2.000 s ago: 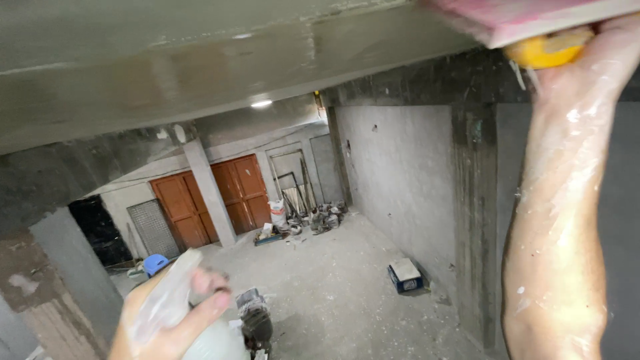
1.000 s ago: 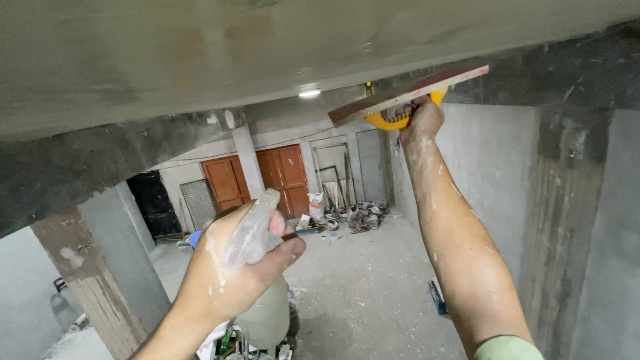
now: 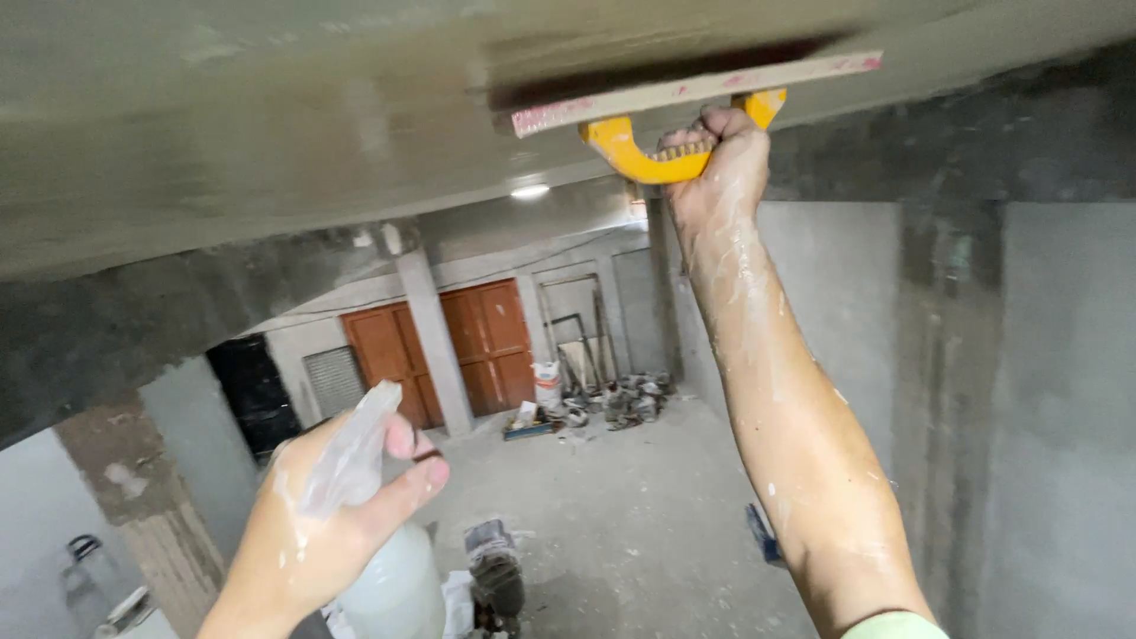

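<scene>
My right hand [image 3: 723, 155] grips the yellow handle of a plastering float [image 3: 697, 93], held up at the ceiling [image 3: 337, 106] with its long flat board tilted, right end higher. Whether the whole face touches the wet-looking ceiling I cannot tell. Lower left, my left hand [image 3: 328, 506] is wrapped around the neck of a spray bottle [image 3: 395, 586] of translucent plastic, whose whitish trigger head [image 3: 351, 457] points up. Pale splashes of plaster mark both hands and the right forearm.
A dark concrete beam [image 3: 160, 306] crosses at left, above a rough column [image 3: 151, 488]. Below lie a bucket [image 3: 497, 577] and a blue-edged box [image 3: 763, 532] on the floor. Sacks and rubble [image 3: 635, 399] lie by the far wall, near brown doors [image 3: 488, 346].
The float was partly out of view at the upper right two seconds ago; it now shows whole against the ceiling. My left hand still holds the spray bottle. The view has shifted.
</scene>
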